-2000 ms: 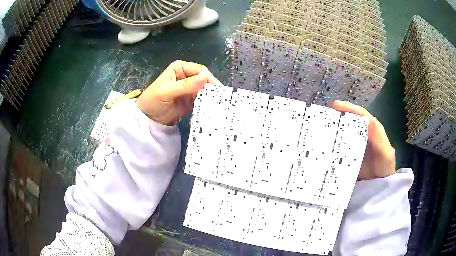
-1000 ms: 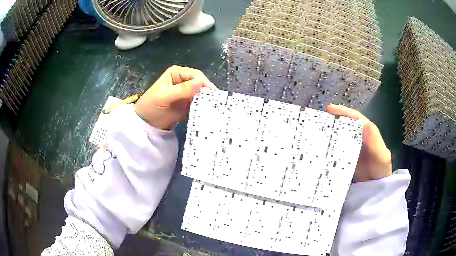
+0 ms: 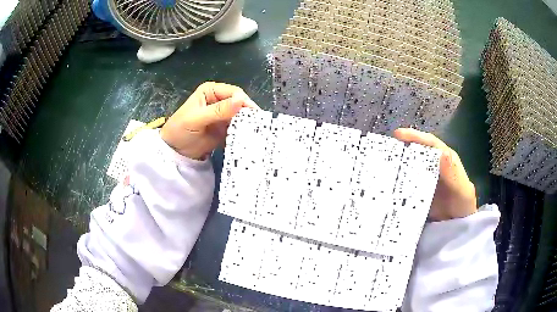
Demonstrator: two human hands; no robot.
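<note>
A white PCB panel [image 3: 324, 180] with small black marks and notches along its top edge is held up in front of me, tilted slightly down to the right. My left hand [image 3: 204, 119] pinches its upper left corner between thumb and fingers. My right hand [image 3: 449, 173] holds its right edge, with fingers at the upper right corner; part of this hand is hidden behind the panel. Another white panel [image 3: 305, 268] shows just below the held one, its upper part covered by it.
Racked PCB panels [image 3: 366, 85] stand upright directly behind the held panel. More racked panels stand at the right [image 3: 525, 116] and far left [image 3: 46, 61]. A blue and white fan [image 3: 174, 18] stands at the back. A yellow stick [image 3: 145, 128] lies on a small white paper [image 3: 120, 161] beside my left sleeve.
The held panel and both hands have shifted slightly left in the picture, as have the racks and fan. The grip on the panel looks the same.
</note>
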